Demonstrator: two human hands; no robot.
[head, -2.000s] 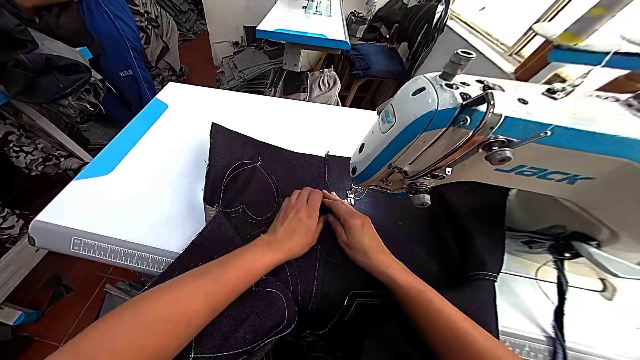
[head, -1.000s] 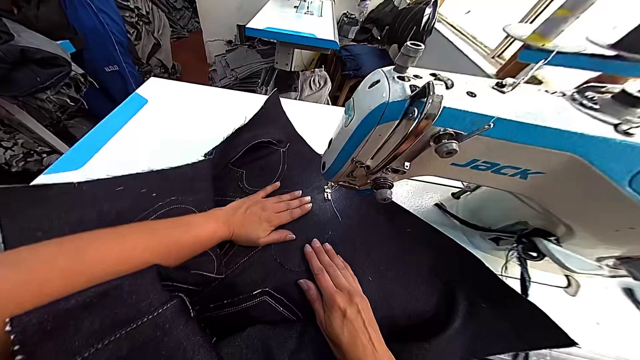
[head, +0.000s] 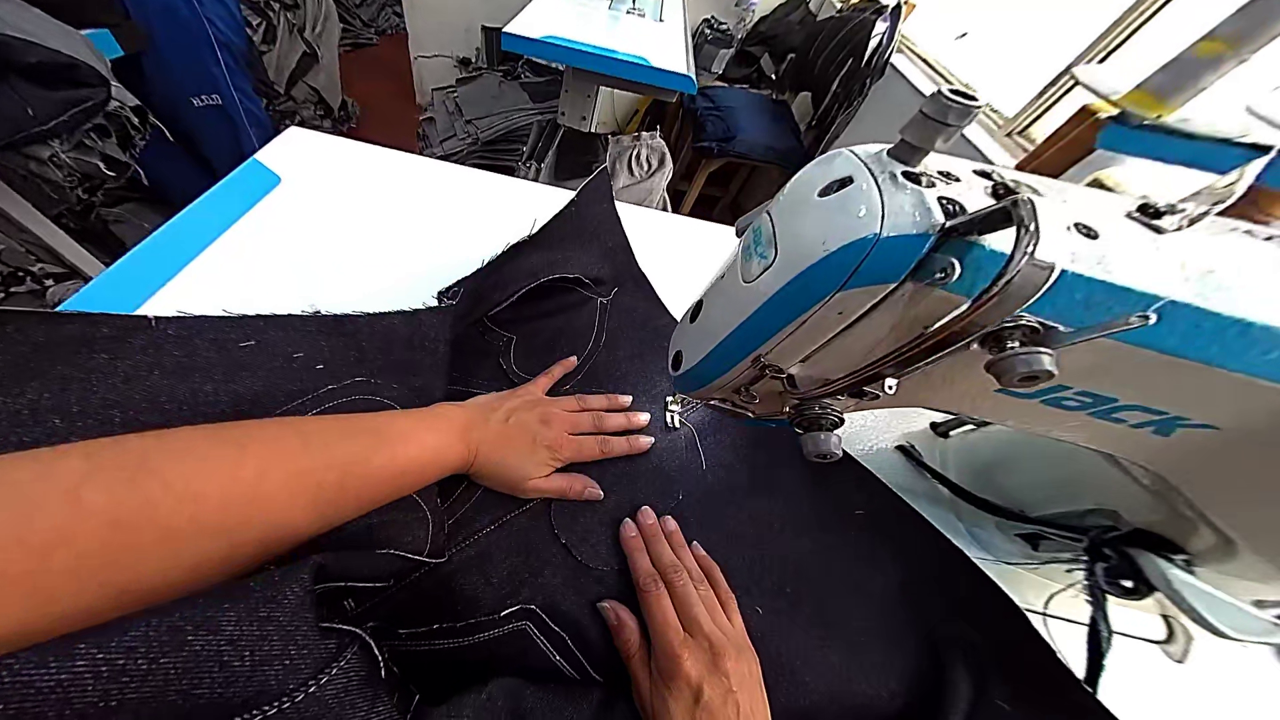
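Dark denim fabric (head: 820,560) with pale stitching lies spread under the head of a Jack sewing machine (head: 830,270). My left hand (head: 550,435) rests flat on it with fingers spread, the fingertips just left of the presser foot (head: 673,412). Below and to the right, my right hand (head: 690,620) lies palm down on the denim, its fingers pointing up toward the foot. A loose thread trails from the foot. Above my left hand a heart-shaped stitched outline (head: 555,325) shows on the cloth. Neither hand grips anything.
The white table (head: 370,230) has a blue edge at the left. Behind it stand another blue-edged table (head: 600,50), piles of folded garments (head: 480,120) and a stool with dark blue cloth (head: 745,125). Black cords (head: 1100,590) hang by the machine's arm at right.
Two seconds ago my hands were together beside the presser foot; now they are apart and flat. The denim has been turned and spread wider to the left. Since one second ago the hands have barely moved.
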